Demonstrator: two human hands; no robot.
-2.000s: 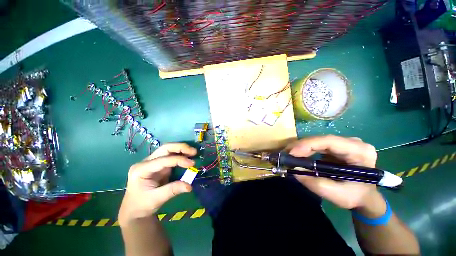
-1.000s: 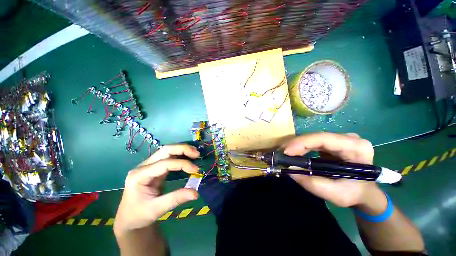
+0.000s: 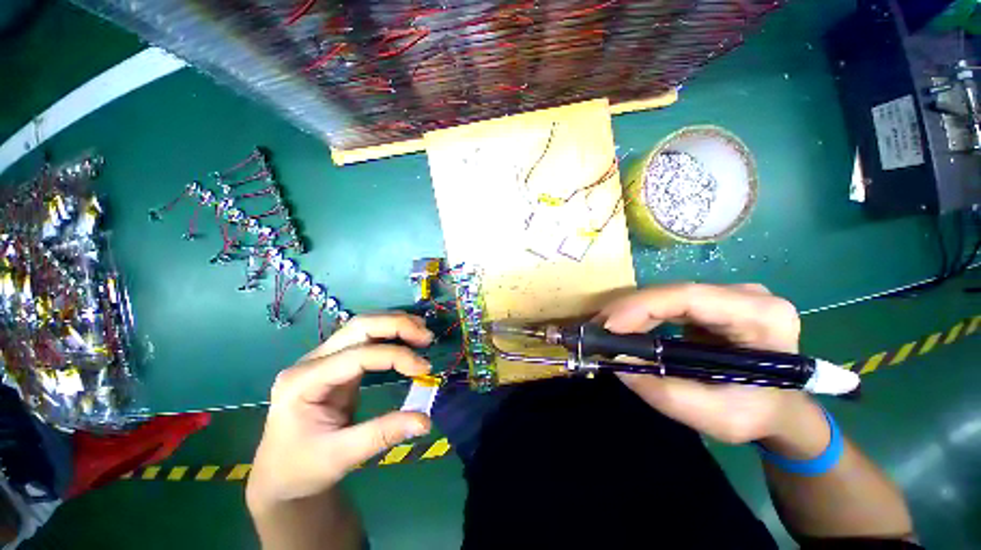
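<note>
My left hand (image 3: 333, 403) holds a small silver-white cell (image 3: 421, 394) with yellow tape at its top, between thumb and fingers. Its thin wires reach toward the green PCB strip (image 3: 474, 333) along the left edge of the pale work board (image 3: 516, 290). My right hand (image 3: 715, 360) grips the black soldering iron (image 3: 688, 359), its metal tip and thin solder tube pointing left at the strip. Whether the tip touches the strip is too small to tell. Another cell (image 3: 428, 277) with yellow tape lies left of the strip. A few cells with wires (image 3: 576, 245) lie on the board.
The cell rack (image 3: 430, 70) stands behind the board. The round tub of silvery bits (image 3: 694, 185) is right of the board. Wired board strips (image 3: 264, 239) lie at left, beside a clear bag of cells (image 3: 65, 290) far left. A black box (image 3: 909, 118) stands far right.
Since two seconds ago, the cell in my left hand has shifted slightly right and turned more upright. The iron tip has moved slightly left. The camera view has also shifted a little.
</note>
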